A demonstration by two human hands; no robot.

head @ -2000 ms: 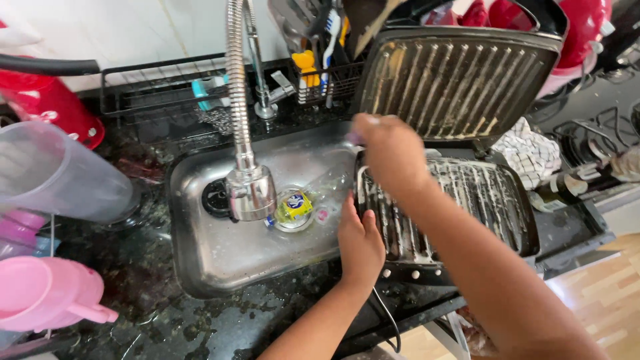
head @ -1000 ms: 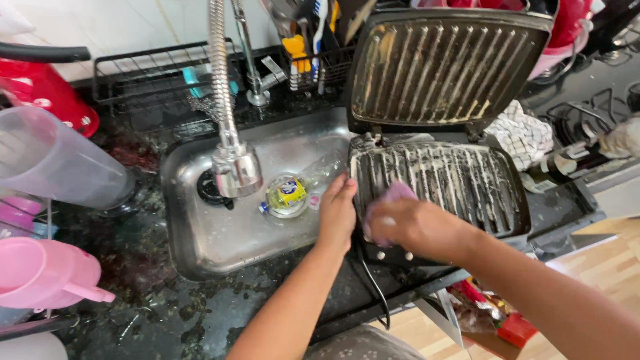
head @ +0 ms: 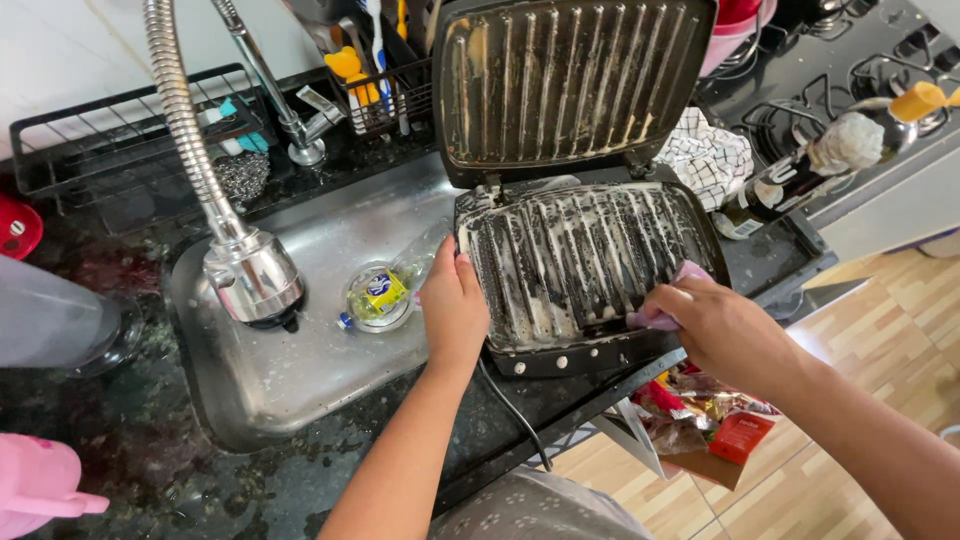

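An electric contact grill stands on the counter at the sink's right edge, its ribbed lower plate [head: 577, 255] coated with suds and its lid [head: 562, 82] raised, with brownish residue between the ribs. My left hand [head: 457, 307] grips the left side of the grill's base. In my right hand [head: 705, 322] is a pinkish-purple cloth or sponge [head: 652, 320], pressed on the plate's front right part near the rim. Much of the cloth is hidden by my fingers. A dish soap bottle [head: 382, 291] with a yellow label lies in the steel sink [head: 300, 375], just left of my left hand.
The spray faucet [head: 251, 277] hangs over the sink. Behind stand a wire rack [head: 112, 142] and a utensil basket [head: 409, 97]. A checked cloth [head: 705, 157] and a dark bottle [head: 780, 187] are by the stove. A power cord [head: 517, 412] drops off the counter's front edge.
My right hand has moved with the cloth from the lower plate's left part to its front right part. My left hand stays at the grill's left side. The view is closer.
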